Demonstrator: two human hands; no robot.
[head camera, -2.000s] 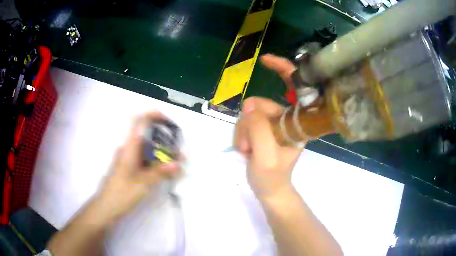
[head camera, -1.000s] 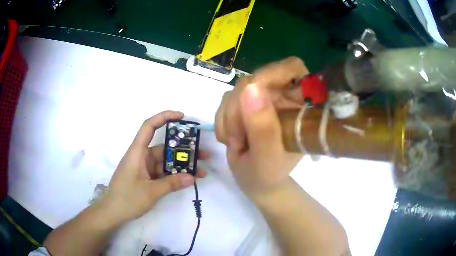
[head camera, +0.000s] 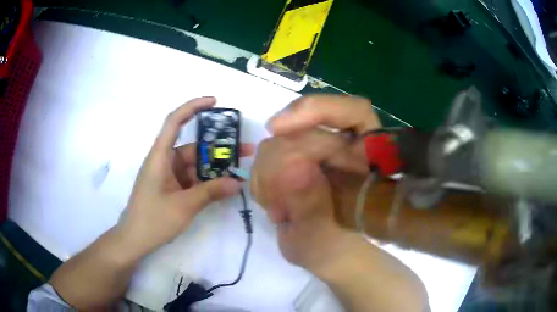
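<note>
My left hand (head camera: 165, 177) holds the open black power adapter (head camera: 218, 143) upright over the white sheet, with its board and yellow transformer (head camera: 221, 153) facing me. A black cord (head camera: 247, 244) runs from its lower end to a dark bundle (head camera: 188, 297) at the bottom edge. My right hand (head camera: 305, 177) grips the amber glue gun (head camera: 421, 213), which is blurred and has a red part (head camera: 383, 153). Its pale bluish nozzle (head camera: 240, 173) is at the adapter's lower right corner by the cord exit. Whether the tip touches the board cannot be told.
A red mesh basket (head camera: 23, 91) stands at the far left. Behind the white sheet (head camera: 79, 122) runs a dark green belt (head camera: 378, 61) with a yellow-and-black bar (head camera: 298, 36) across it and dark adapters (head camera: 458, 23) at the upper right. A thick pale hose (head camera: 519, 161) lies along the gun.
The adapter and my left hand have moved up in the view. The nozzle has moved from the adapter's top right corner to its lower right corner. The gun's rear has dropped lower.
</note>
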